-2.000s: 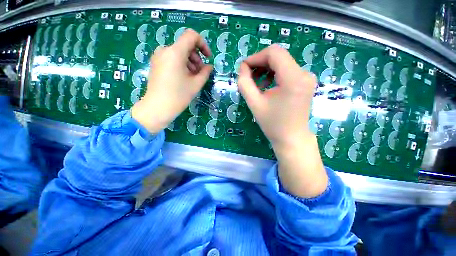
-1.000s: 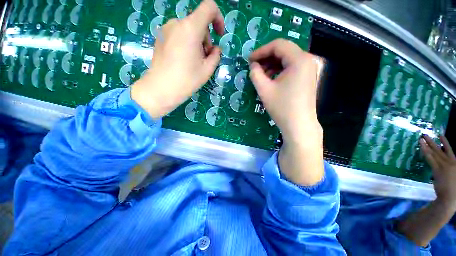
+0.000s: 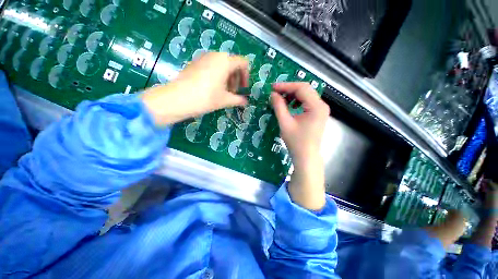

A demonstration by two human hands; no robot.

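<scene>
A green printed circuit board [image 3: 205, 147] with rows of white half-filled circles lies in front of me, with another board against its left edge. My left hand [image 3: 205, 87] is over its middle, slightly blurred, thumb and fingers apart; nothing shows between them. My right hand [image 3: 300, 117] is over the board's right part, thumb and index fingertips pinched together. Whether a small part is between them is too small to tell. A loose pile of thin silvery leaded components [image 3: 238, 117] lies on the board below and between my hands.
Metal rails run behind and in front [image 3: 218, 177] of the boards. A dark gap [image 3: 360, 163] lies right of the board, then more boards [image 3: 418, 182]. A black tray [image 3: 349, 49] of silvery parts, a clear bag [image 3: 445, 109] and a bright blue heap [image 3: 472, 144] lie beyond. Neighbour's hands [image 3: 450, 226] are at lower right.
The view has turned right, bringing the black tray and bag into sight. The boards have shifted left and a gap has opened right of mine. My left hand's fingers have spread from a near pinch.
</scene>
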